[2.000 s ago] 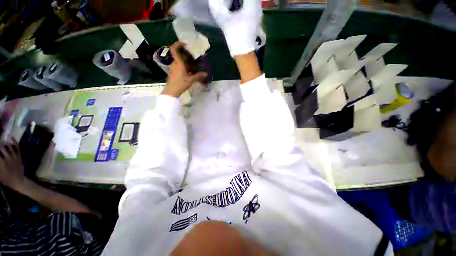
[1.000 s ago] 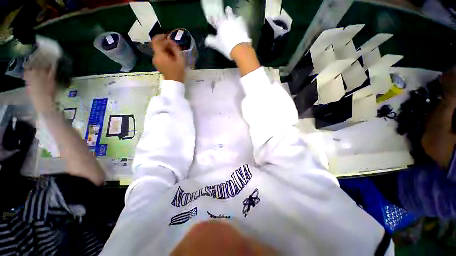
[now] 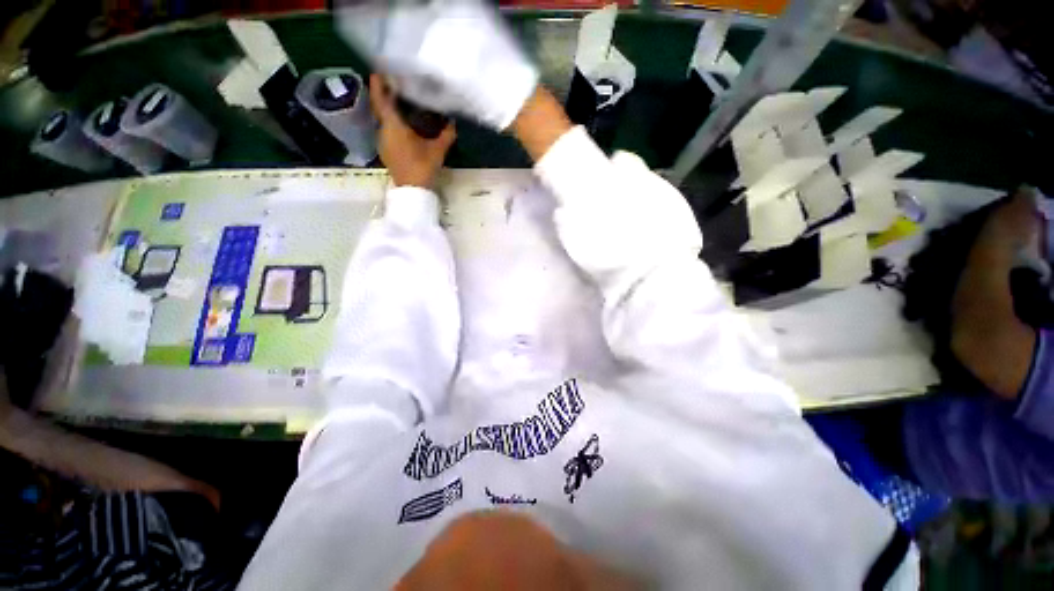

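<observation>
My bare left hand (image 3: 407,144) is at the belt's near edge, with fingers and thumb around a dark object (image 3: 425,120), partly covered by my other hand. My gloved right hand (image 3: 462,64) is blurred, above and just right of it. A blurred grey-white piece (image 3: 387,40) shows at the glove's left side; whether the glove grips it I cannot tell. A bagged product (image 3: 335,98), a grey-white sleeve with a dark top and pale mark, stands left of my left hand. An open black carton (image 3: 275,87) with pale upright flaps is beside it.
Several bagged products (image 3: 168,121) are on the green belt (image 3: 509,144) at left. Open cartons stand beyond my right hand (image 3: 601,81) and clustered at right (image 3: 798,191). A grey metal upright (image 3: 751,87) slants beside the belt. A printed sheet (image 3: 347,231) lies at left. Workers' arms are at both sides.
My right hand has moved left, over my left hand, which now holds the dark object. Belt items have shifted left, and another carton shows near the upright. The left worker's arm has drawn back.
</observation>
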